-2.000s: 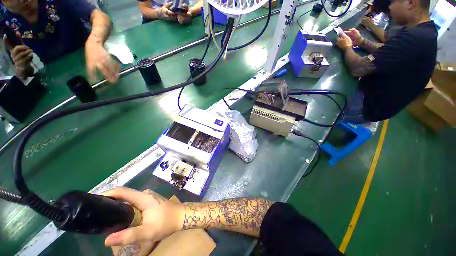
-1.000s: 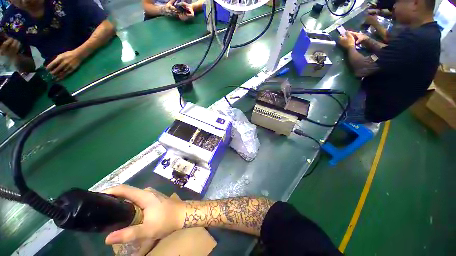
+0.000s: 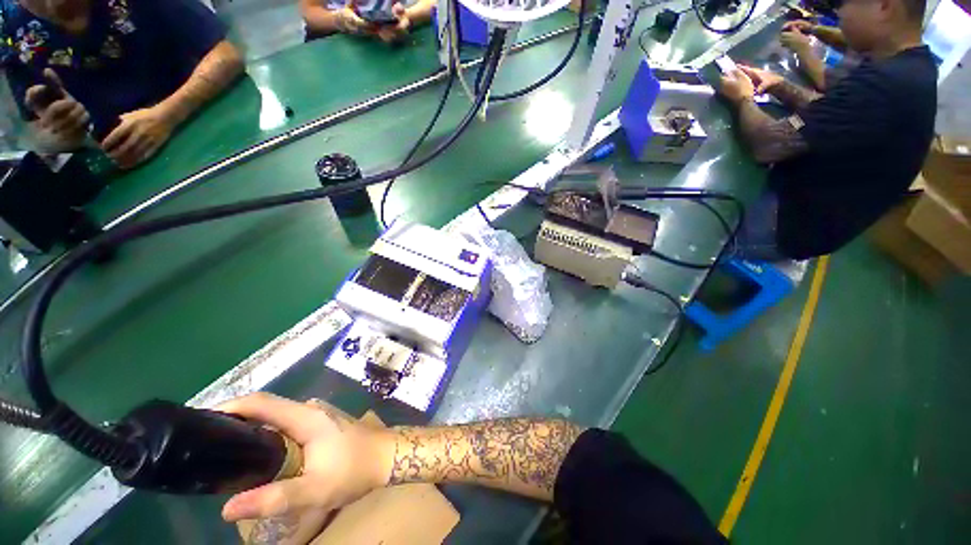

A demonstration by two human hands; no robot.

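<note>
My right hand (image 3: 330,458) is closed around the lower end of the black electric screwdriver (image 3: 197,449) at bottom left. A strip of yellowish wrap shows beside my fingers. The screwdriver's bit is hidden. A small tattooed part of my left hand (image 3: 275,529) shows under my right hand at the bottom edge; its fingers and anything in it are hidden. A tan cardboard pad (image 3: 399,519) lies beneath. The white screw feeder (image 3: 410,309) with blue-purple edges stands beyond my right hand, with dark screws in its open top.
A black housing (image 3: 343,183) stands on the green belt (image 3: 245,271). A clear plastic bag (image 3: 519,290) and beige power supply (image 3: 580,256) sit right of the feeder. A thick black cord (image 3: 234,202) loops across the view. People sit across the belt and at upper right.
The housings on the belt have moved left, and the leading ones are no longer clearly visible. The person across drew an arm back to the body. My right hand and screwdriver have barely moved.
</note>
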